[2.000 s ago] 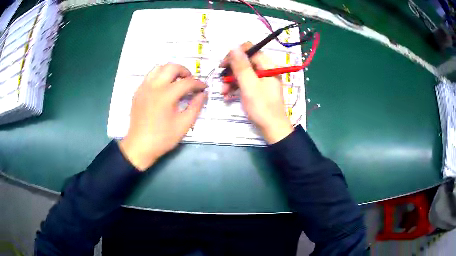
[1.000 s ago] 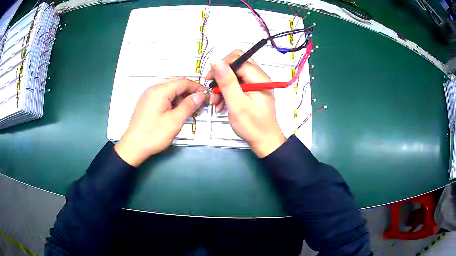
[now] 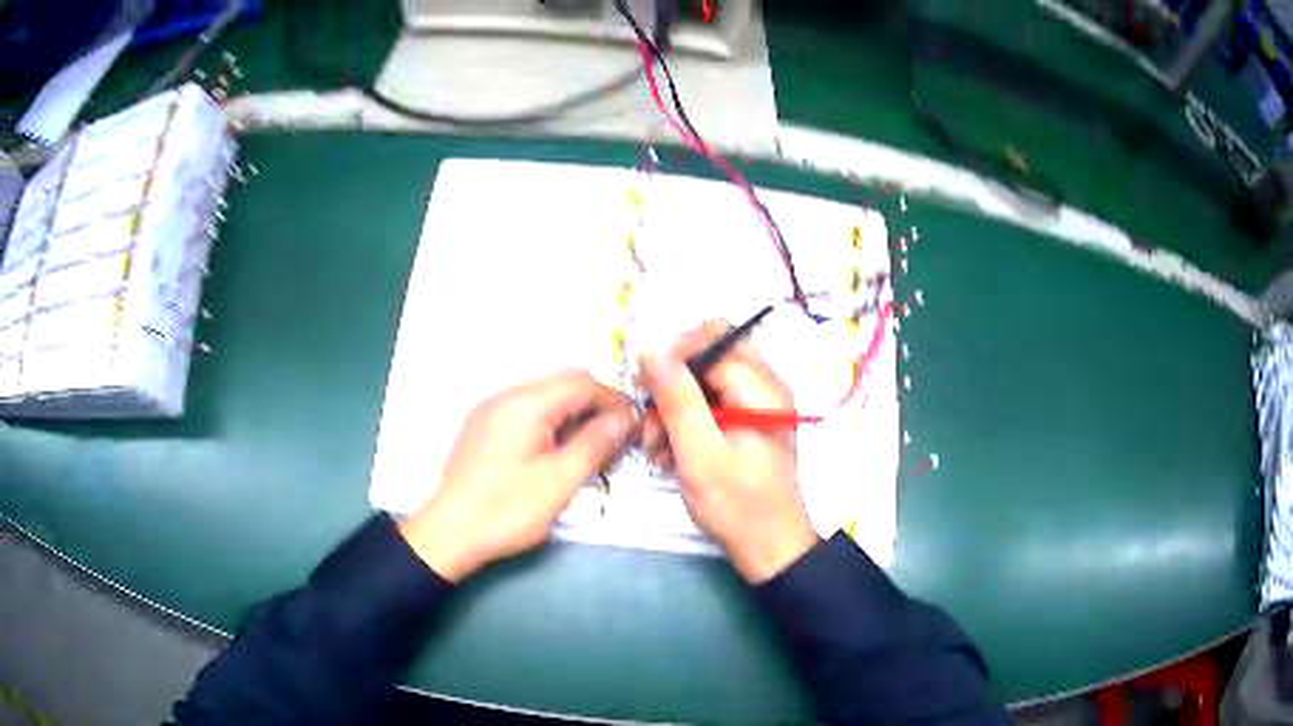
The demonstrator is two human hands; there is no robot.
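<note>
A white tray (image 3: 482,284) of flat panels lies in front of me, with yellow labels (image 3: 624,294) down its middle and right side. My right hand (image 3: 735,447) holds the black test probe (image 3: 733,339) and the red test probe (image 3: 766,419), crossed, tips pointing left. My left hand (image 3: 525,461) is over the tray, thumb and fingertips pinched together close to the probe tips. What the left fingertips pinch is too small and blurred to make out; in the earlier frames thin wires run to them.
A tray stack (image 3: 107,270) stands at the left and another (image 3: 1279,454) at the right edge. Probe cables (image 3: 737,177) run back towards a pale box (image 3: 567,64). A red stool (image 3: 1163,695) is at the lower right, beyond the curved bench edge.
The view has tilted up, so the tray and hands sit lower and the pale box shows at the back. Both hands remain together over the tray, the right still holding both probes.
</note>
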